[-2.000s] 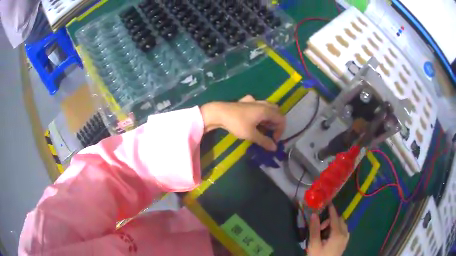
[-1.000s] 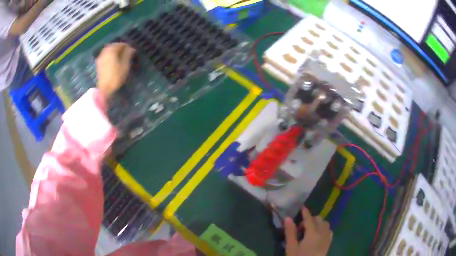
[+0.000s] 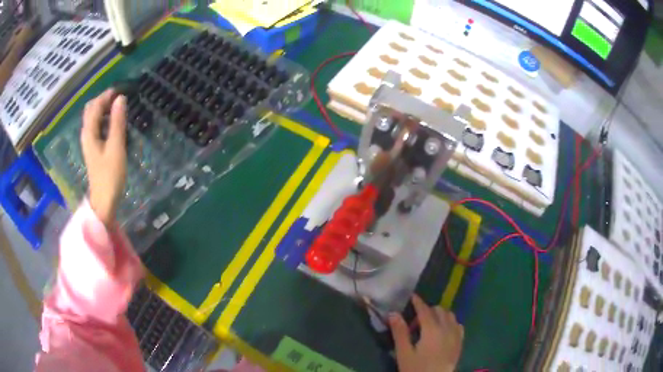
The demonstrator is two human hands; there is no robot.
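Note:
My left hand (image 3: 106, 142) is over the clear blister tray (image 3: 174, 189), its fingertips at the black parts (image 3: 182, 91); whether it holds one cannot be told. My right hand (image 3: 429, 340) is at the front edge of the fixture base plate (image 3: 414, 254), fingers closed around the dark test clips at the end of thin wires, mostly hidden. The red clamp handle (image 3: 340, 231) slants toward the front left below the grey metal press block (image 3: 408, 138). The seat under it is partly hidden.
A white foam board (image 3: 443, 80) with silvery units in some cutouts lies behind the fixture; another (image 3: 592, 312) is at right. Red leads (image 3: 501, 227) loop over the mat. A monitor (image 3: 538, 29) shows a green block. A blue stool (image 3: 29, 192) is at left.
My left hand has moved from the fixture to the blister tray, at its black parts. The red handle now points further left in view. The view has shifted; my right hand stays at the plate's front.

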